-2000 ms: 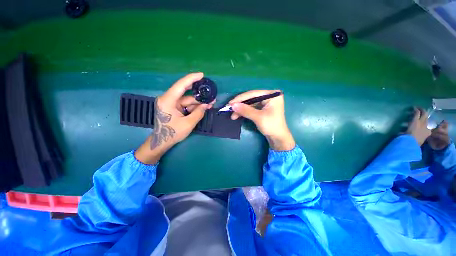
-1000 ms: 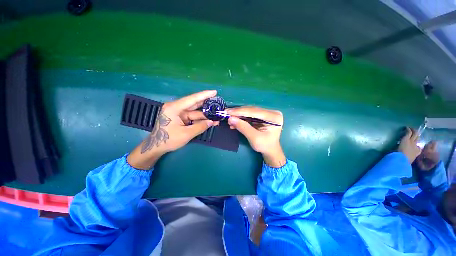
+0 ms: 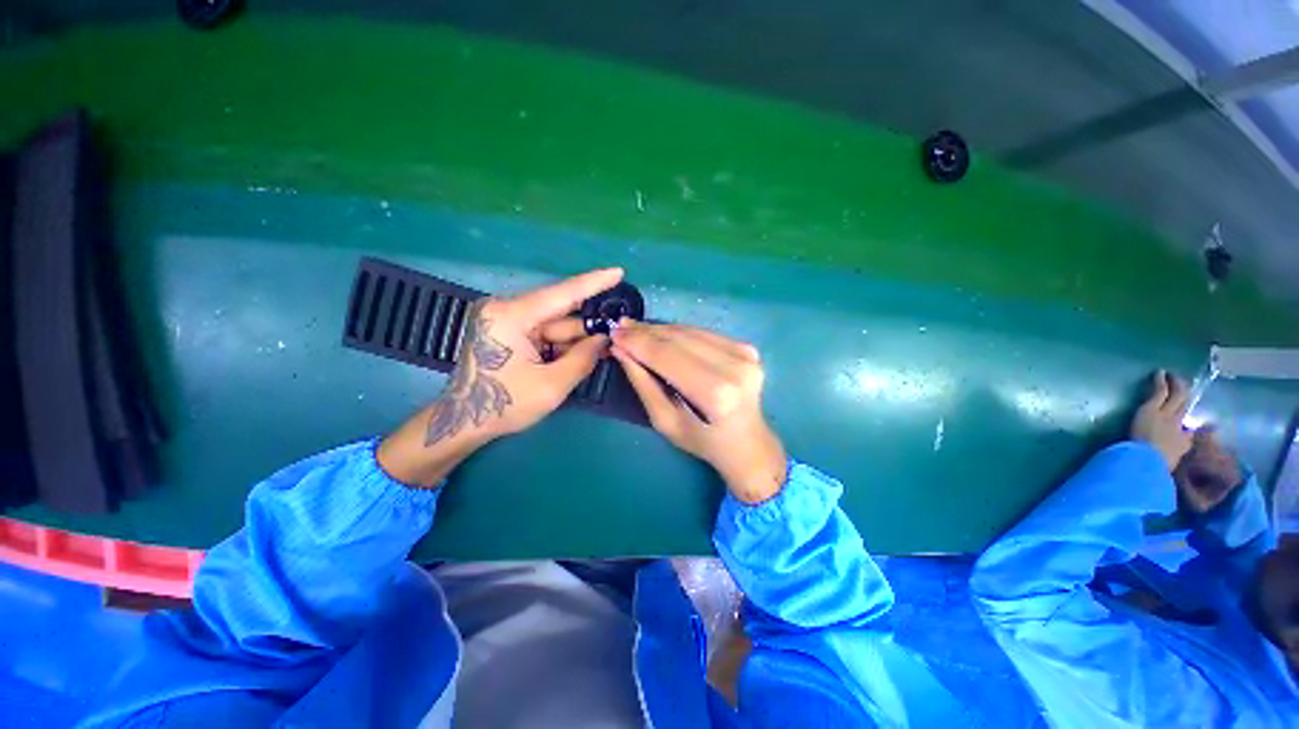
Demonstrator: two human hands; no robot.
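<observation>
A round black unit is held between the fingers of my left hand, above the slotted foam tray. The tray is a flat dark strip with narrow slots, lying on the green bench partly under both hands. My right hand is at the lower right edge of the unit, its thumb and fingertips pinched together there. A small bright tip shows at those fingertips. The dark tweezers handle is mostly hidden by the hand.
Dark foam strips stand at far left, above a red bin. More black units lie at the top left and upper right on the bright green band. Another person's hands and blue sleeves are at right.
My right hand, earlier away from the unit with the tweezers visible, has moved onto the unit and turned, hiding most of the tweezers. My left hand has brought the unit slightly lower and right.
</observation>
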